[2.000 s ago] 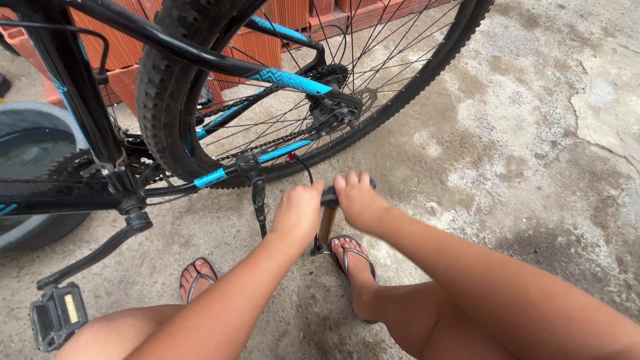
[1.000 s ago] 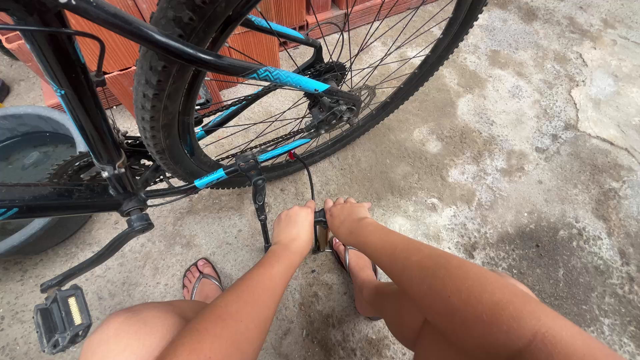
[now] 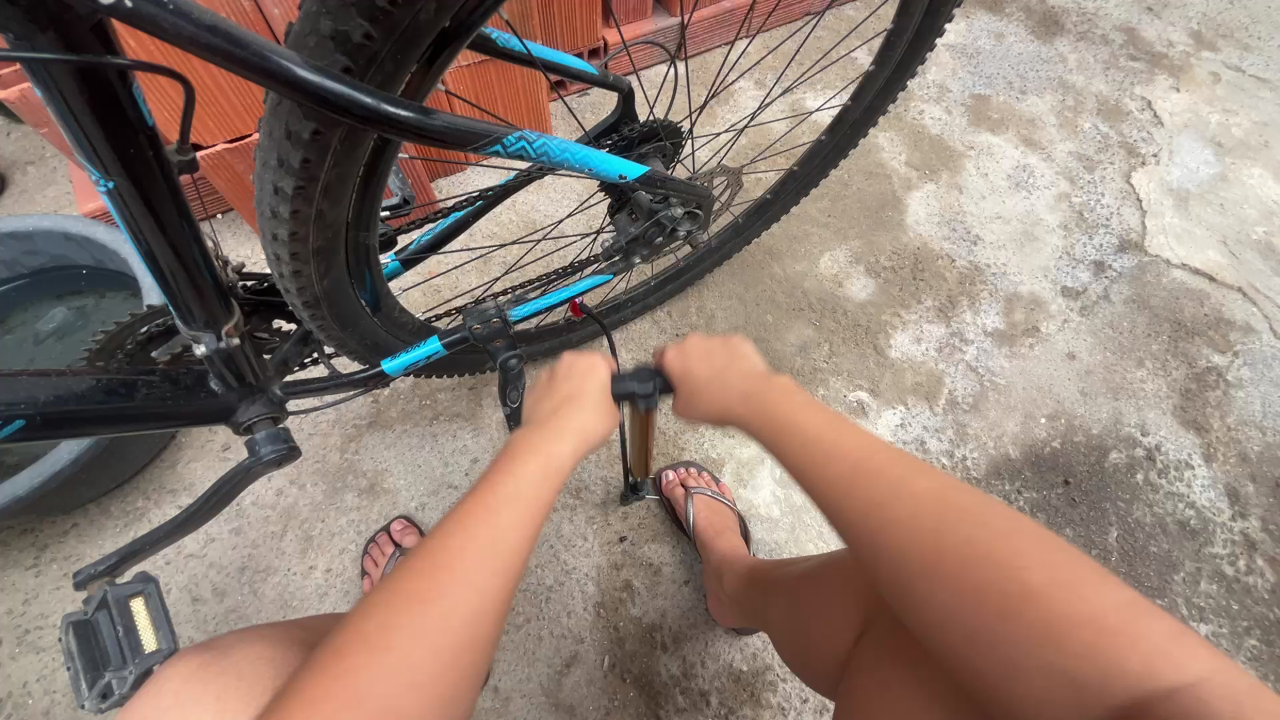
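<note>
My left hand (image 3: 572, 402) and my right hand (image 3: 715, 378) are closed around the two ends of the black T-handle of a bicycle floor pump (image 3: 642, 435). The pump stands upright on the concrete, its base beside my right foot. A thin black hose (image 3: 618, 345) runs from it up to a red fitting (image 3: 577, 308) at the rim of the rear bicycle wheel (image 3: 800, 190). Just left of my left hand, the kickstand (image 3: 508, 375) hangs from the blue and black bicycle frame (image 3: 560, 155).
A crank pedal (image 3: 118, 640) juts out at lower left. Behind the frame is a grey tub (image 3: 80, 490) of water. Hollow red bricks (image 3: 180, 75) are stacked behind the wheel. My feet in flip-flops (image 3: 705, 505) stand on rough concrete (image 3: 960, 330).
Both hands and the pump handle went down between the two earlier frames and are now raised again. The hose still runs to the wheel.
</note>
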